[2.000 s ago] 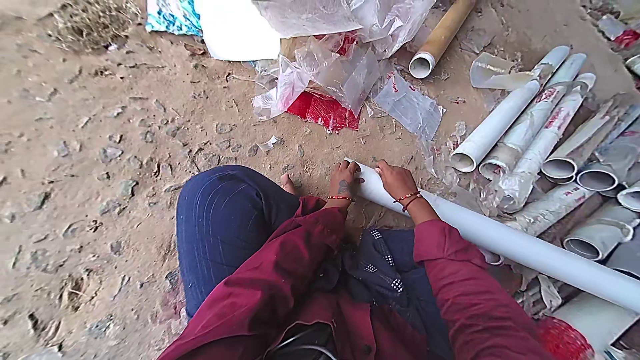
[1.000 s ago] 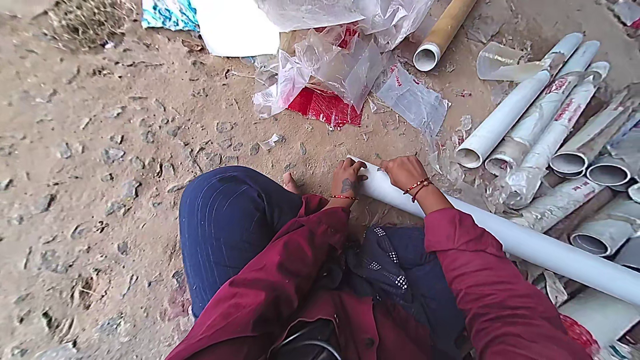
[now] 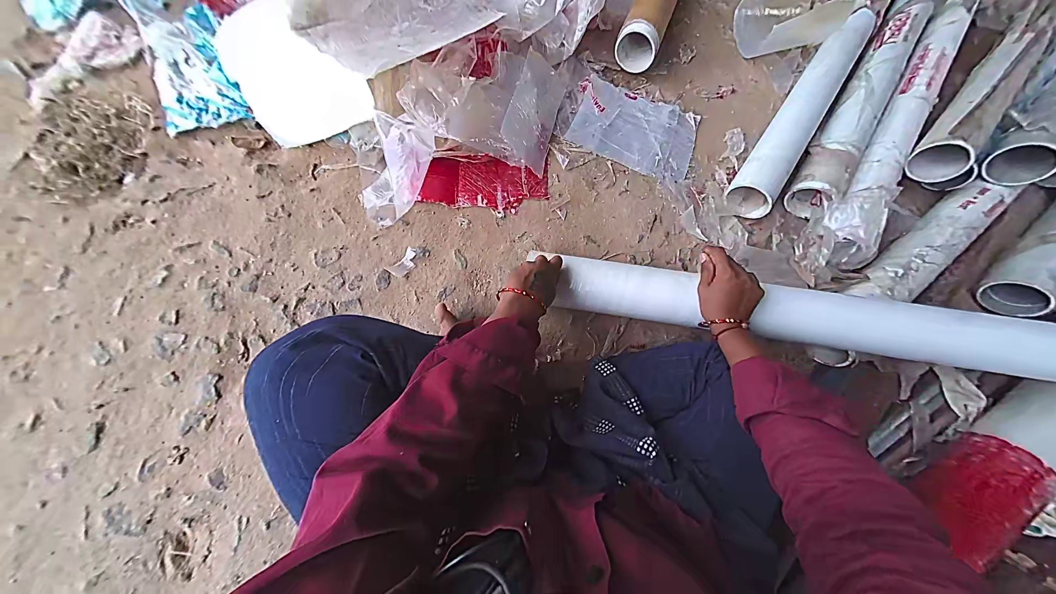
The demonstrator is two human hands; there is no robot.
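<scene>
A long white tube (image 3: 858,318) lies across in front of me, from near my left foot out past the right edge of the view. My left hand (image 3: 538,280) grips its left end, fingers over the rim. Farther along, my right hand (image 3: 728,285) is closed over the top and near side of the same tube, a red beaded bracelet at the wrist. Both palms and the undersides of the fingers are hidden. The tube passes above my right knee and over other tubes at the right.
Several white tubes (image 3: 800,115), some in torn plastic film, lie piled at the right. A brown tube (image 3: 646,33) is at the top. Crumpled clear plastic (image 3: 495,99) and red sheeting (image 3: 478,183) lie ahead on stony ground. A red roll (image 3: 986,495) is at lower right.
My right hand has moved right along the tube, away from my left hand, which stays at the tube's left end.
</scene>
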